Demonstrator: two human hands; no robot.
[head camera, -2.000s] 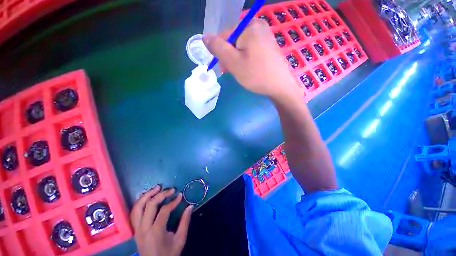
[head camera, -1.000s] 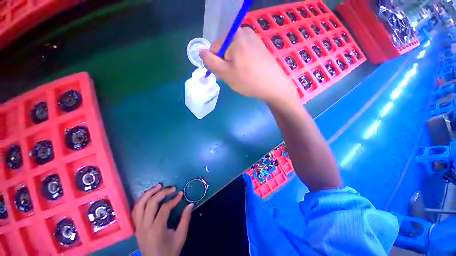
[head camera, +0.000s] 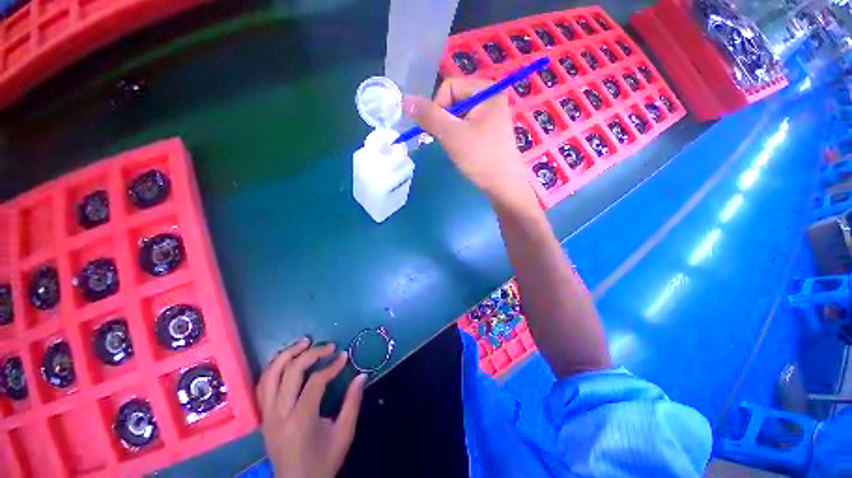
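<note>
My right hand (head camera: 476, 131) holds a slim blue stick applicator (head camera: 504, 84) like a pen, its lower tip at the mouth of the open white bottle (head camera: 382, 182). The bottle stands upright with its round cap (head camera: 378, 101) flipped open. My left hand (head camera: 308, 401) rests on the green bench near its edge, fingers spread, holding nothing. A thin dark ring part (head camera: 371, 350) lies flat on the bench beside my left thumb and index fingertips. I cannot tell if they touch it.
A red foam tray (head camera: 201, 271) with round dark assemblies is at left. Another filled tray (head camera: 523, 23) is beyond my right hand, with stacked red trays (head camera: 668, 61) farther right. A small parts tray (head camera: 509, 350) is at the bench edge. Blue stools (head camera: 766, 434) stand on the floor.
The blue stick has tilted from steep to flatter, its upper end swinging right. My right hand stays at the bottle. My left hand and the ring keep their places relative to each other.
</note>
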